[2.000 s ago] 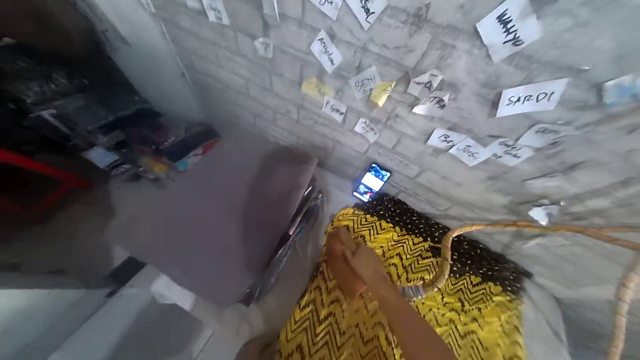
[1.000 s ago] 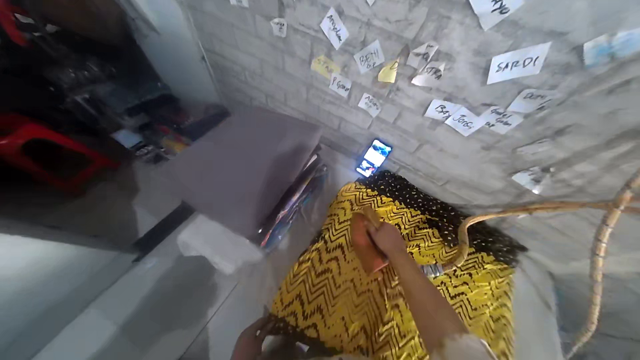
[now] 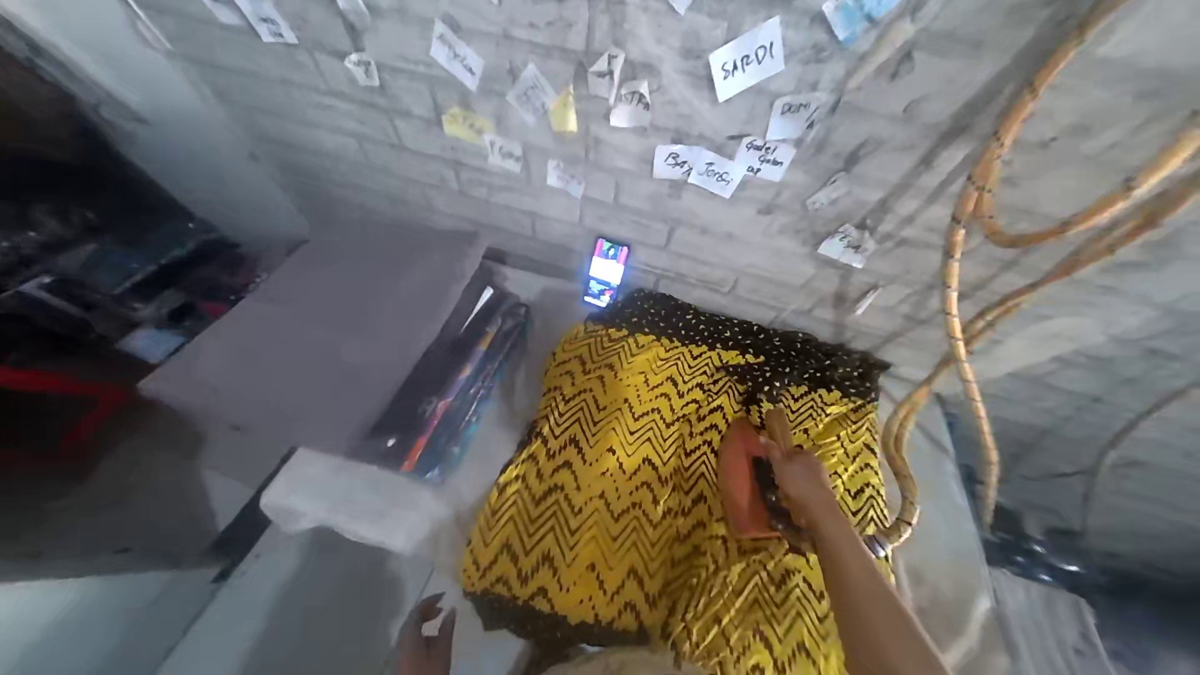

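Note:
A yellow cloth with dark zigzag lines and black borders (image 3: 609, 469) lies spread over a pale surface. On its right half rests an iron with an orange body (image 3: 743, 483) and a dark handle. My right hand (image 3: 800, 483) is closed around that handle. A cloth-wrapped hose (image 3: 905, 469) runs from near my right wrist up to the right. My left hand (image 3: 428, 637) is at the bottom, just left of the cloth's lower border, with its fingers apart and nothing seen in it.
A lit phone (image 3: 607, 272) leans by the block wall behind the cloth. Paper slips with writing (image 3: 747, 59) are stuck to the wall. On the left are a grey board (image 3: 328, 328), a stack of packed items (image 3: 450, 394) and a whitish block (image 3: 352, 502). Further left is something red (image 3: 56, 412).
My right hand and the iron have moved right across the cloth. My left hand, at the cloth's lower left corner a second ago, is now off its edge. The view has shifted.

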